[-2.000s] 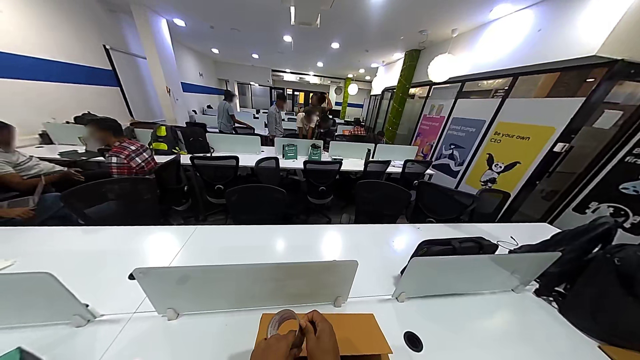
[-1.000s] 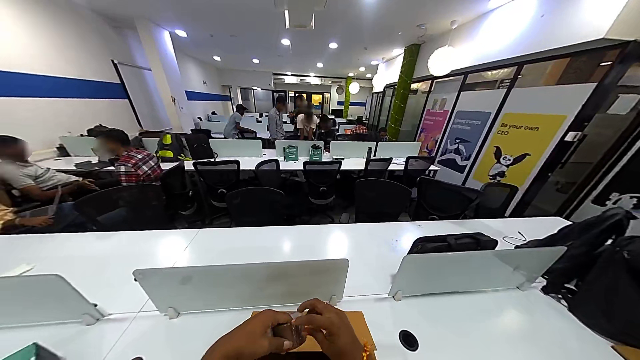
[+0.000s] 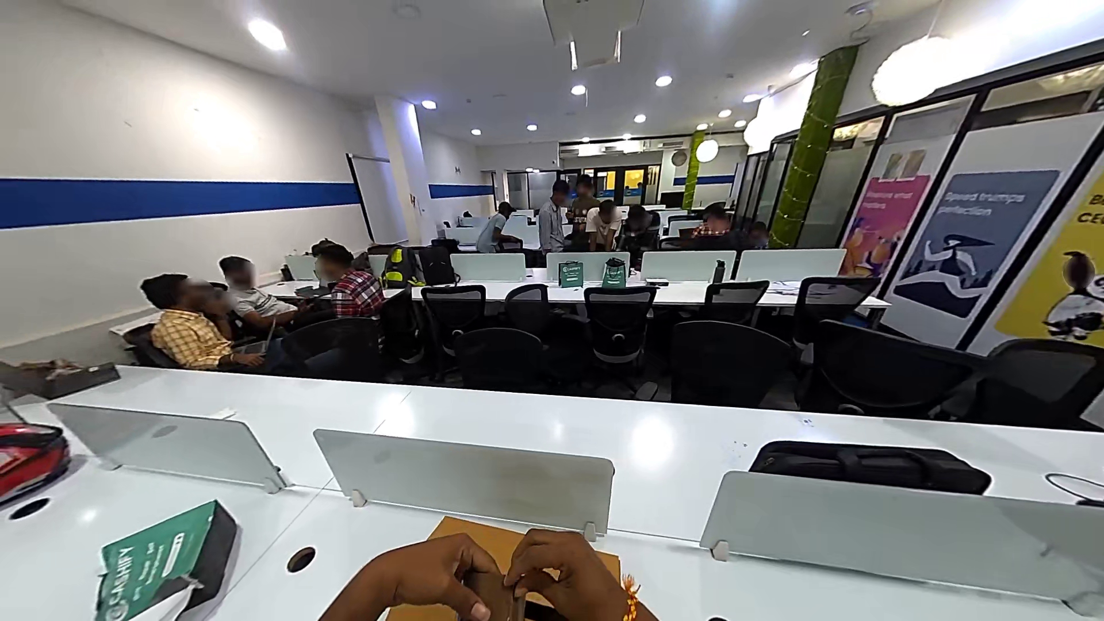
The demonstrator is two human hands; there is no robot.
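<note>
At the bottom of the head view, my left hand point(image 3: 431, 576) and my right hand point(image 3: 565, 571) meet over a brown cardboard box point(image 3: 473, 532) on the white desk. Between the fingers of both hands is a roll of brown tape point(image 3: 493, 595), its face partly hidden by them. The right fingertips pinch at the roll's upper edge, and the left thumb and fingers hold its left side. An orange thread bracelet point(image 3: 631, 597) circles my right wrist. A dark strip shows just below the right fingers; what it is cannot be told.
Frosted dividers point(image 3: 466, 479) run along the desk point(image 3: 535, 423) behind the box. A green-and-black box point(image 3: 164, 561) lies left, a red helmet point(image 3: 30, 457) farther left. A black bag point(image 3: 871, 466) lies beyond the right divider. Several people sit or stand farther back among black chairs point(image 3: 729, 362).
The view has swung left, bringing the red helmet into sight. Both hands stay together at the roll, which showed as a ring two seconds ago and now appears turned more edge-on.
</note>
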